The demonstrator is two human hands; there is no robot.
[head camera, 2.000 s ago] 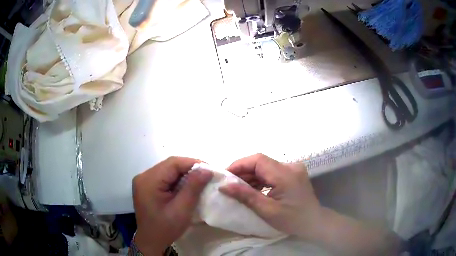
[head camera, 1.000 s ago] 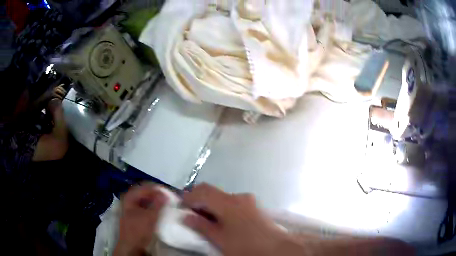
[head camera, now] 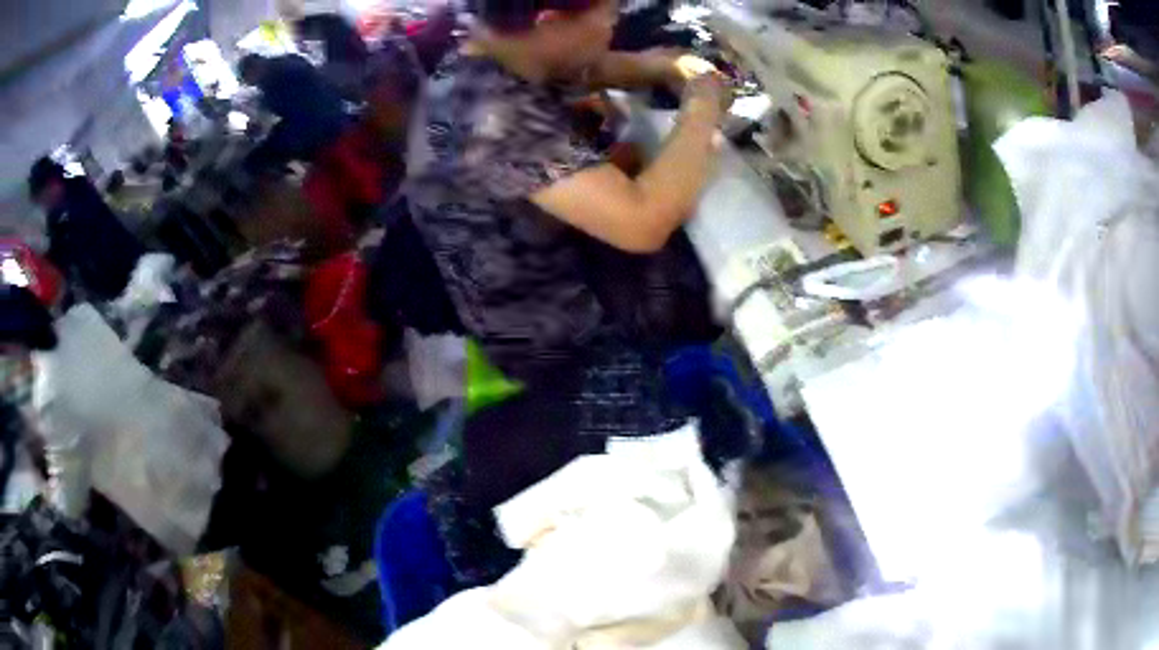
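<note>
Neither of my hands shows in the head view. A cream-white fabric heap (head camera: pixel 610 546) lies in large folds at the bottom centre, cut off by the lower edge. More whitish fabric (head camera: pixel 1112 292) hangs in folds at the right edge. The white table (head camera: pixel 934 432) lies at the right, washed out by glare. The picture is blurred, and no trim can be made out on the fabric.
A person (head camera: pixel 508 191) in a dark patterned top sits at upper centre, arms reaching toward a beige machine (head camera: pixel 896 140) with a round wheel and red light. A blue chair (head camera: pixel 409 552) stands below. Other people and fabric heaps crowd the left.
The view has swung far left. My hands and the white piece they pinched have left the picture. The neighbouring person and the beige machine now show near the centre and right.
</note>
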